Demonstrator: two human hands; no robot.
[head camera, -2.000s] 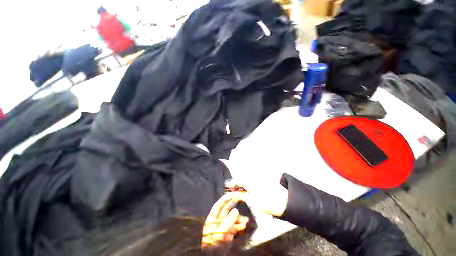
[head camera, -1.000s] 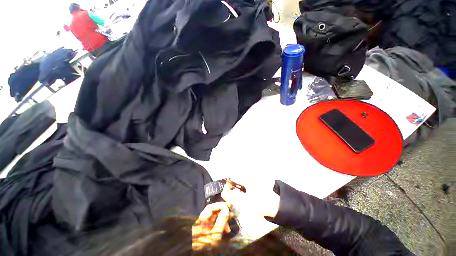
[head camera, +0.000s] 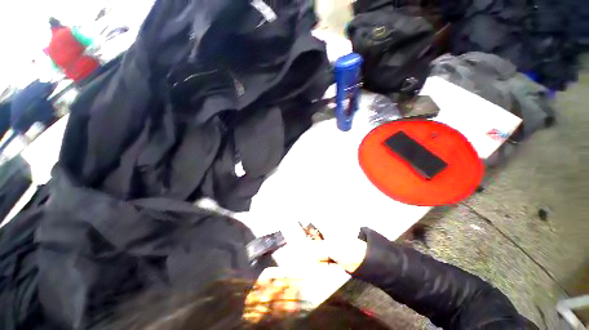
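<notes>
A black garment (head camera: 148, 251) lies across the lower left, its edge reaching my hands. A small dark label with pale print (head camera: 265, 245) sticks out at that edge. My left hand (head camera: 274, 300) is at the bottom centre, just below the label, blurred and partly covered by dark hair; its grip is unclear. My right hand (head camera: 332, 250), in a dark sleeve, is right of the label and apart from it. It is washed out against the white table. A small dark thing shows at its fingertips, too blurred to name.
A pile of black garments (head camera: 194, 97) rises behind. A red round mat (head camera: 452, 184) with a smartphone (head camera: 416, 155) on it lies right on the white table (head camera: 310, 174). Behind stand a blue bottle (head camera: 347, 93), clear plastic (head camera: 382, 108) and a black bag (head camera: 394, 48). A person in red (head camera: 70, 55) is far left.
The view has shifted, so the table things sit further left. My right hand has moved away from the label, which it was beside a second ago. My left hand stays near the garment edge.
</notes>
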